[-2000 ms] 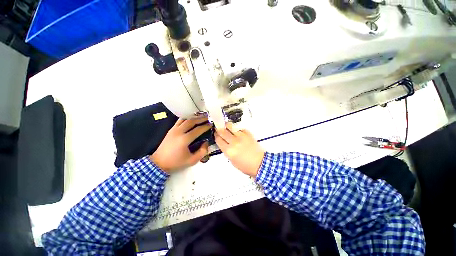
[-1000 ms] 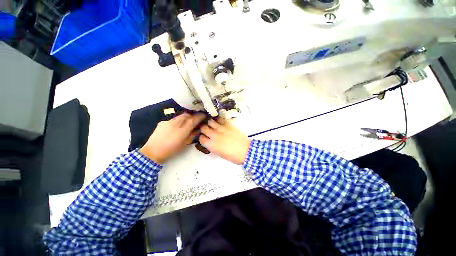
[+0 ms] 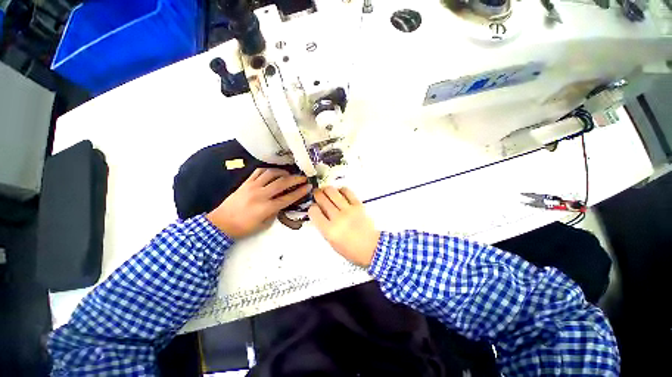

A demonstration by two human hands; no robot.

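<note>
A black fabric piece (image 3: 206, 177) with a small yellow label (image 3: 234, 163) lies left of the needle area of the off-white sewing machine (image 3: 398, 81). My left hand (image 3: 258, 200) lies on its right part, fingers pointing to the needle area. My right hand (image 3: 345, 223) is beside it, fingertips down at the edge of the work by the presser foot, which is mostly hidden. A brownish curved edge (image 3: 292, 222) shows below my left fingertips. A thin black strip (image 3: 442, 178) runs from the right to my right hand.
Red-handled snips (image 3: 553, 202) lie at the table's right, by a hanging black cord. A dark grey pad (image 3: 72, 213) lies at the left edge of the white table (image 3: 147, 110). A blue crate (image 3: 129, 40) stands behind at upper left. A black heap (image 3: 567, 258) is at lower right.
The view has shifted slightly. The black piece has turned and its outer edge now looks rounder. My hands stay at the needle area, with the fingertips slightly rearranged.
</note>
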